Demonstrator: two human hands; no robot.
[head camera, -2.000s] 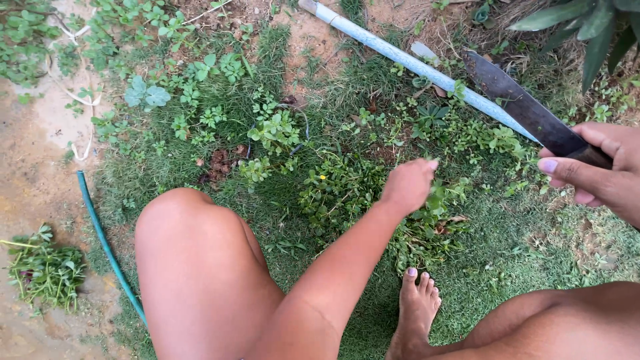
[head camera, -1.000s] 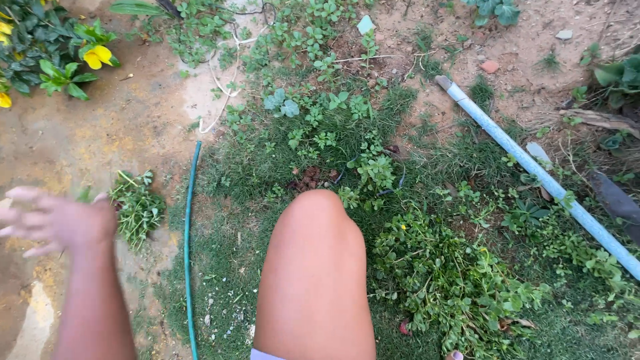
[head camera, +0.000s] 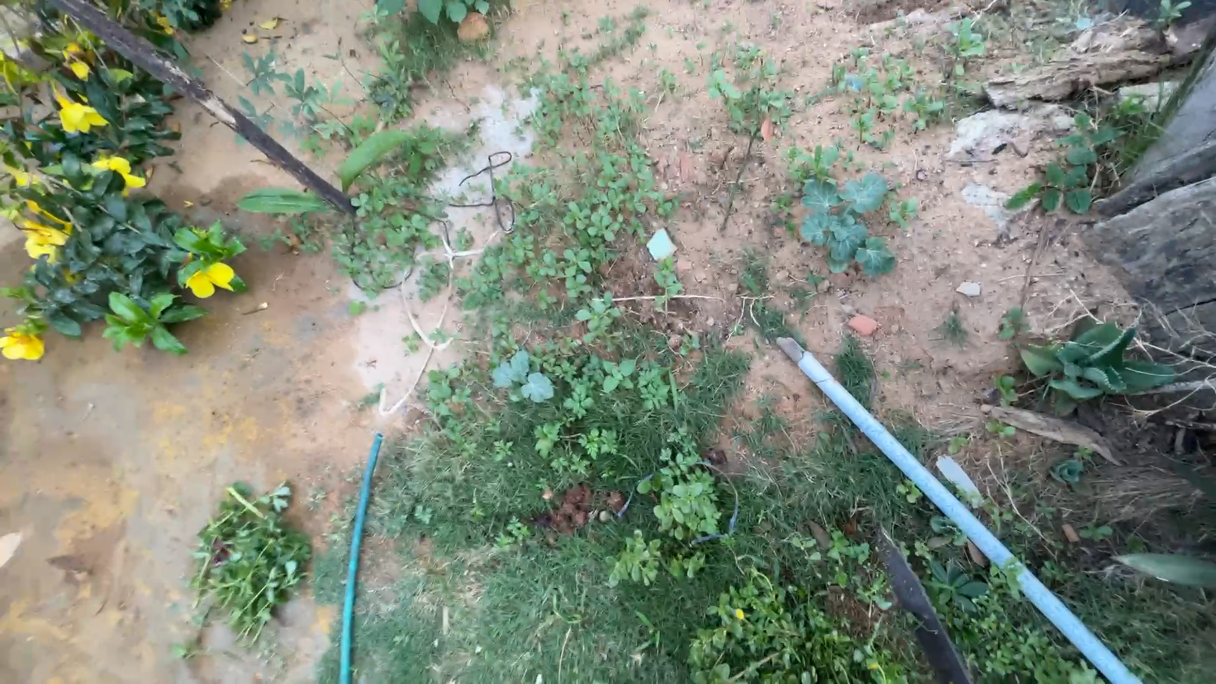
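Note:
Neither of my hands shows in the head view. The dark blade of a machete (head camera: 920, 608) enters from the bottom edge at the right; its handle is out of view. Low green weeds (head camera: 788, 632) grow left of the blade, and a leafy plant (head camera: 686, 503) stands in the grass above them. A pile of pulled weeds (head camera: 252, 560) lies on the bare ground at lower left.
A pale blue pipe (head camera: 950, 503) slants across the right side, and a green hose (head camera: 360, 560) lies at lower left. White cord (head camera: 418, 337) rests on the soil. Yellow flowers (head camera: 78, 116), a dark stick (head camera: 204, 95) and weathered wood (head camera: 1164, 247) border the area.
My left hand, over the weeds two seconds ago and at the far left one second ago, has left the view. My right hand on the machete handle is out of view too. The view has shifted.

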